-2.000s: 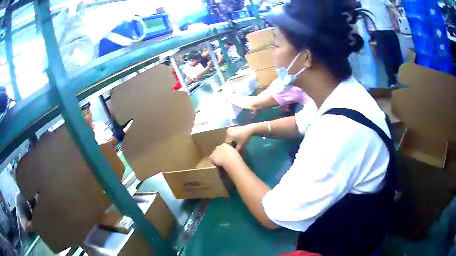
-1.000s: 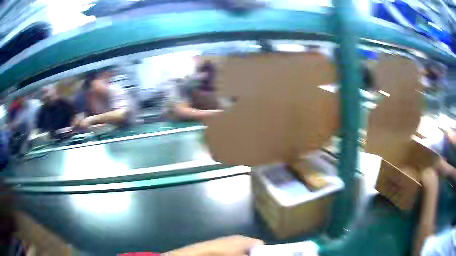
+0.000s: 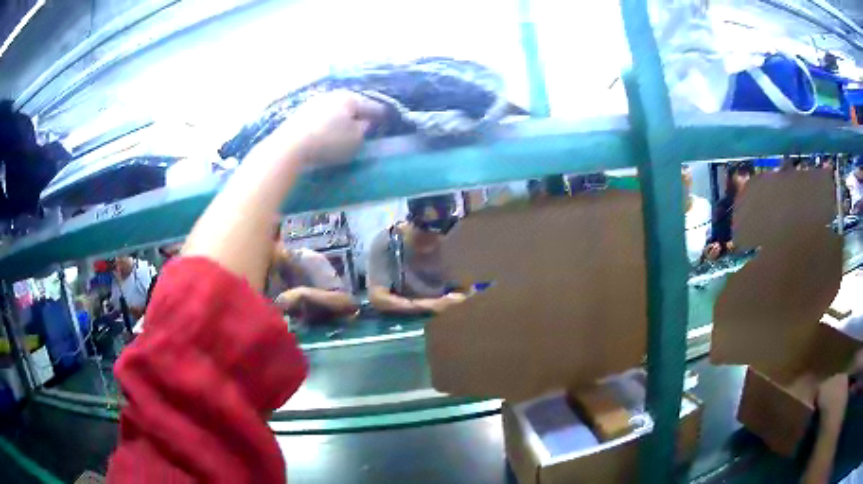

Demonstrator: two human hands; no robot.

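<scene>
My left hand, bare below a red sleeve, is raised to the overhead shelf. Its fingers are at a dark cloth or bag bundle. They are blurred, and whether they grip it is unclear. My right hand is not in view. An open brown carton stands at the lower right, its tall lid flap upright. Inside, a small brown box lies beside a grey-lilac tray part. A green post hides part of the carton.
A green frame post and shelf beam cross in front. Another open carton stands at the right, with a person's forearm at it. Seated people work across the belt. A blue bag is on the shelf.
The view has swung left from the neighbour, then risen towards the shelf. My left hand has moved from the bottom edge, near a white item, up to the bundle. The white item is out of view.
</scene>
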